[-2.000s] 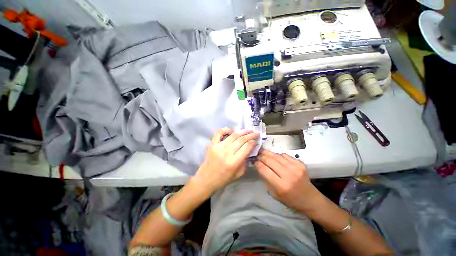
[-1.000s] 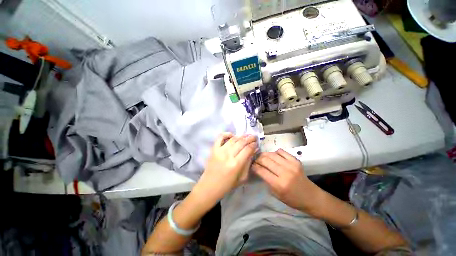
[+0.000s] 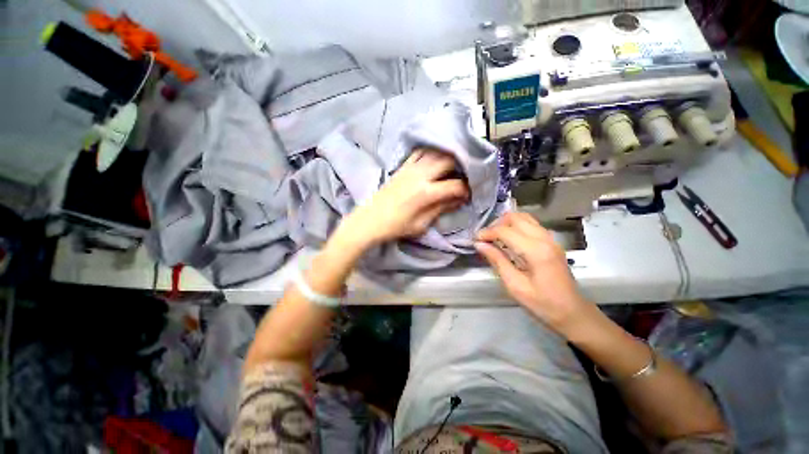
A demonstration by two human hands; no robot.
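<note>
A grey garment (image 3: 222, 168) lies crumpled on the table left of the overlock machine (image 3: 612, 97). Part of it is bunched up beside the needle area (image 3: 523, 160). My left hand (image 3: 421, 197) is in the raised folds, with its fingertips partly hidden by cloth. My right hand (image 3: 523, 257) pinches the cloth edge between thumb and fingers, just in front of the needle area. The needle area is partly hidden behind the cloth.
Thread snips (image 3: 707, 216) lie right of the machine, with a thin cord (image 3: 678, 253) beside them. A yellow bar (image 3: 767, 147) lies at the right. A black thread cone (image 3: 93, 60) and an orange tie (image 3: 133, 37) are at the upper left. A plastic bag (image 3: 710, 355) hangs below the table.
My left hand has moved up and left from the cloth edge into the garment, and the cloth is now bunched up there. My right hand still holds the edge, slightly higher. The view has shifted.
</note>
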